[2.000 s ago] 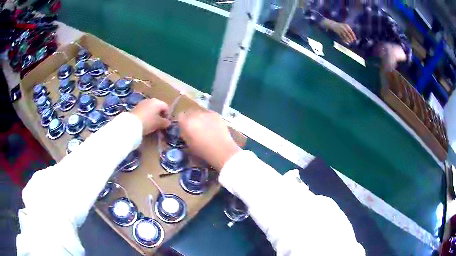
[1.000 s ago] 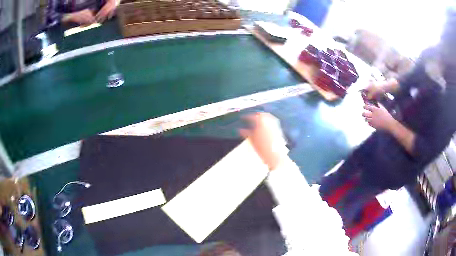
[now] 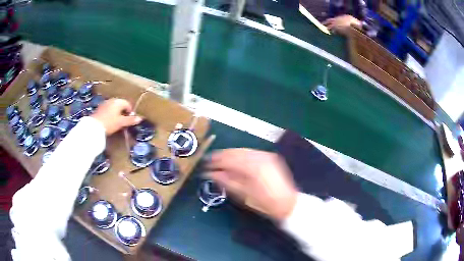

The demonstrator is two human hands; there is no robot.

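Observation:
The brown speaker tray (image 3: 175, 111) at left holds several rows of loudspeakers. Near its right corner, one loudspeaker (image 3: 182, 141) has a black square on its magnet; three at the near end have bright, bare magnet backs, such as this one (image 3: 129, 230). My left hand (image 3: 114, 115) is over the tray, fingertips pinched at a thin pale speaker lead (image 3: 145, 94). My right hand (image 3: 254, 178) is blurred above the bench, right of the tray. Its fingers partly cover a loudspeaker (image 3: 211, 193) on the bench; the blur hides whether they touch or hold it.
A black sheet (image 3: 315, 168) lies beyond and under my right arm. A white upright (image 3: 184, 56) stands behind the tray at the belt's edge. One loudspeaker (image 3: 320, 92) lies on the green belt (image 3: 254, 66). Across it are a divider box (image 3: 392, 71) and another person's hand (image 3: 343, 22).
The view has swung back left to the tray from the pale yellow sheet. My right hand has left that sheet and is beside the tray. My left hand shows again over the tray.

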